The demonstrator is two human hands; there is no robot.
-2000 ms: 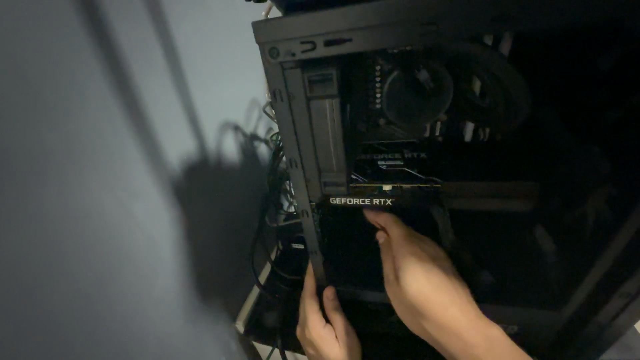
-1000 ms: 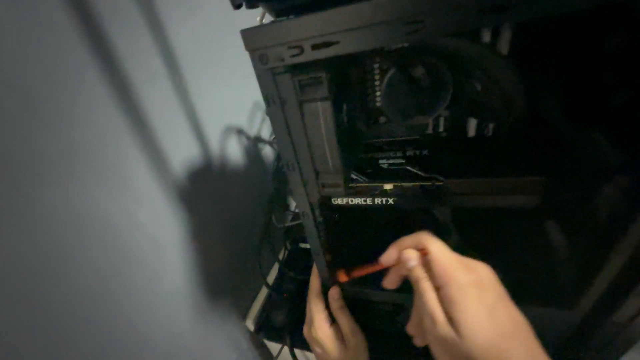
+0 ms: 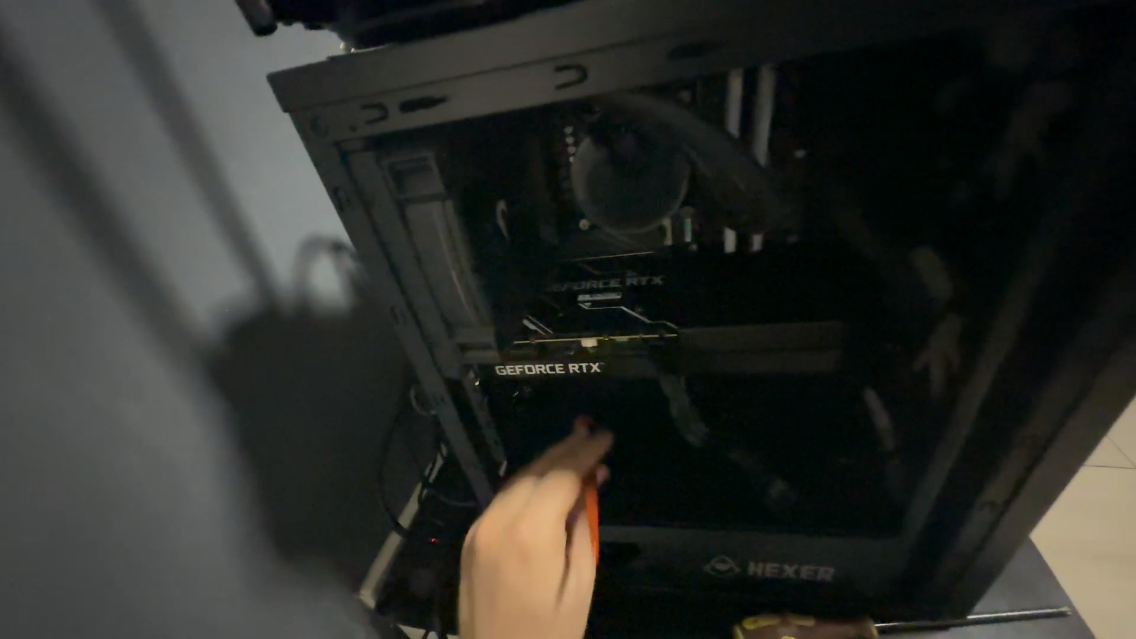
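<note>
My left hand [image 3: 532, 532] is in front of the lower left part of a black computer case [image 3: 790, 541], seen from its side. Its fingers are closed on a slim orange-red tool [image 3: 592, 519], partly hidden by the palm; its tip cannot be made out. Just above the fingertips is a graphics card [image 3: 550, 368] with lit lettering. Higher up in the case are a round cooler block with thick tubes [image 3: 630, 177] and pale upright memory sticks [image 3: 750, 133]. My right hand is out of view.
A grey wall [image 3: 106, 399] with shadows rises at the left. Dark cables [image 3: 390, 470] hang behind the case. At the bottom edge lies a thin dark rod [image 3: 976, 616] beside a brown and yellow object [image 3: 803, 628]. Pale floor tiles [image 3: 1087, 497] show at the right.
My right hand, which held the orange-red tool a second ago, has left the view. The tool is now in my left hand, which has come away from the case's lower left edge.
</note>
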